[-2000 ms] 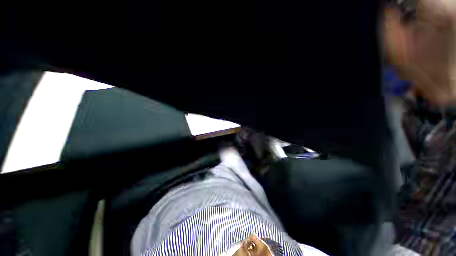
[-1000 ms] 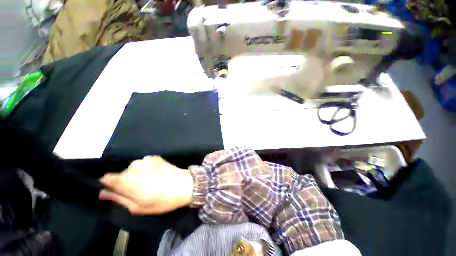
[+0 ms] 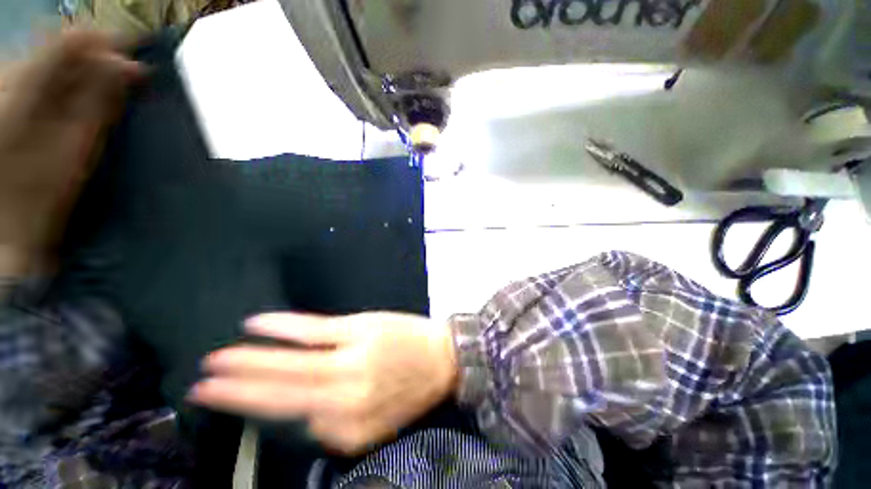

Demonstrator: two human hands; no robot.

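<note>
The dark green cloth (image 3: 363, 258) lies on the white table, its straight right edge running up to the presser foot (image 3: 416, 160) under the sewing machine head (image 3: 573, 48). My right hand (image 3: 353, 372) lies over the cloth near the table's front, fingers spread and pointing left, slightly blurred. My left hand (image 3: 57, 143) is at the far left by the cloth, strongly blurred; its grip is unclear. The needle area is partly hidden by the machine head.
Black thread snips (image 3: 635, 173) lie on the machine bed. Black shears (image 3: 769, 248) lie at the table's right. Tan fabric (image 3: 124, 13) shows at the upper left. A striped apron (image 3: 449, 460) is at the bottom.
The view is closer to the machine. My left hand has come into view at the left. My right hand, earlier at the dark cloth's edge, is now spread over the cloth.
</note>
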